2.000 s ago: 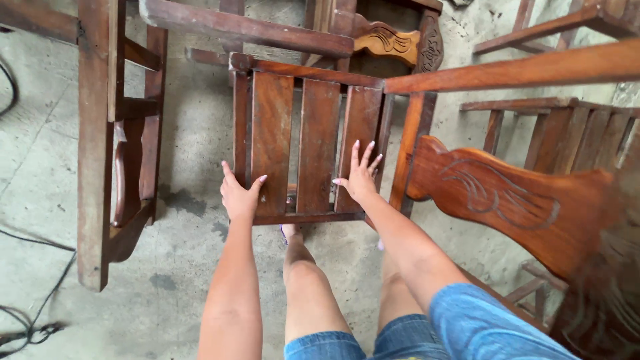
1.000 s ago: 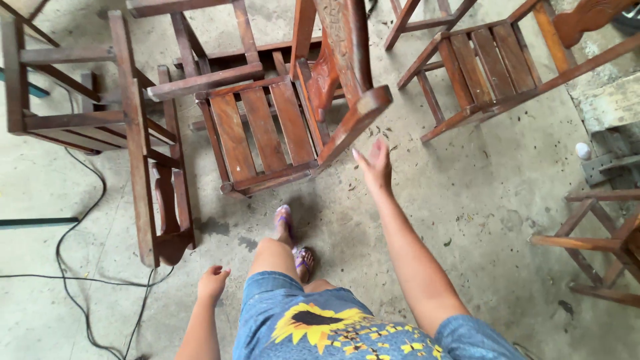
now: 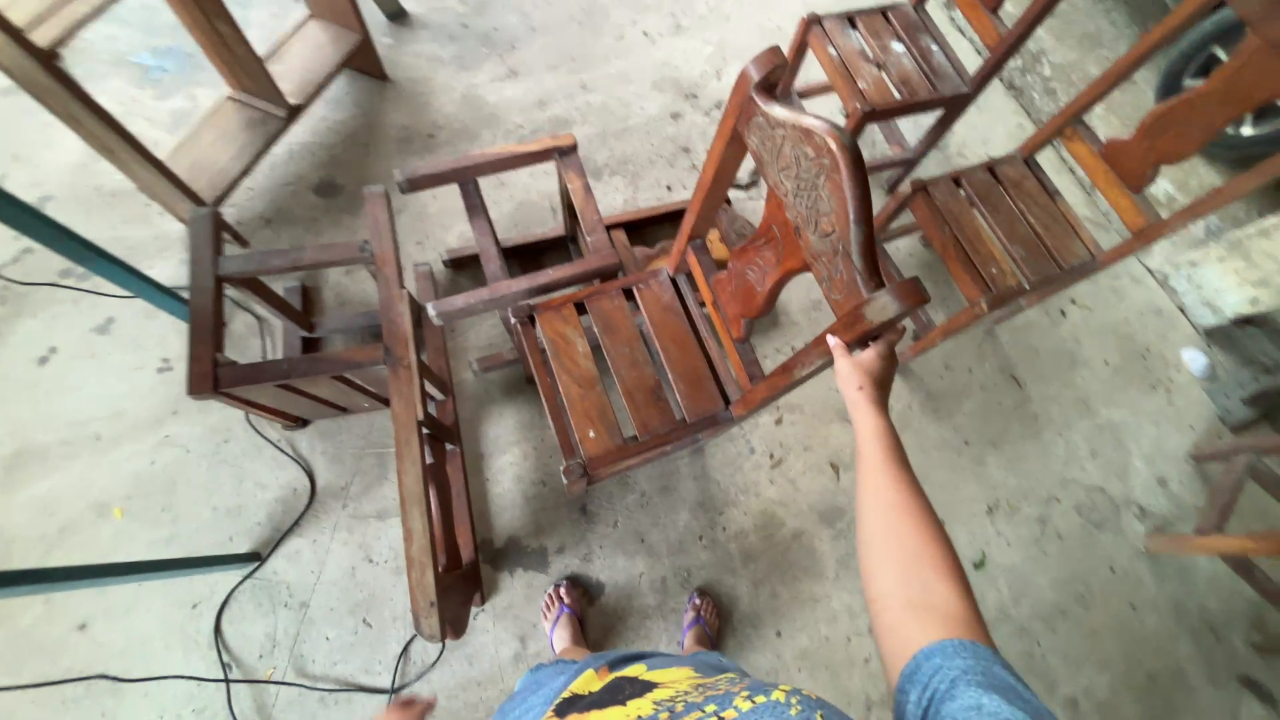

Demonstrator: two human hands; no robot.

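A wooden chair with a slatted seat (image 3: 635, 355) and a carved backrest (image 3: 810, 190) stands in front of me, its back toward the right. My right hand (image 3: 868, 372) grips the side post of that backrest near its upper end. Low at the bottom edge, my left hand (image 3: 408, 708) shows only in part, away from the chair; whether its fingers are apart is not visible. Left of the chair lies another wooden chair (image 3: 405, 470) on its side, and a further overturned chair (image 3: 525, 285) touches or overlaps the seat's far side.
More slatted chairs stand at the right (image 3: 1010, 225) and upper right (image 3: 885, 55). A wooden frame (image 3: 225, 140) is at the upper left. Black cable (image 3: 300, 490) runs over the concrete floor, by a dark green bar (image 3: 130, 572). A wheel (image 3: 1225, 90) is at the far right.
Both hands were on the seat slats two seconds ago. My right hand came off, reached toward the backrest and now grips its post; my left hand moved back toward my body.
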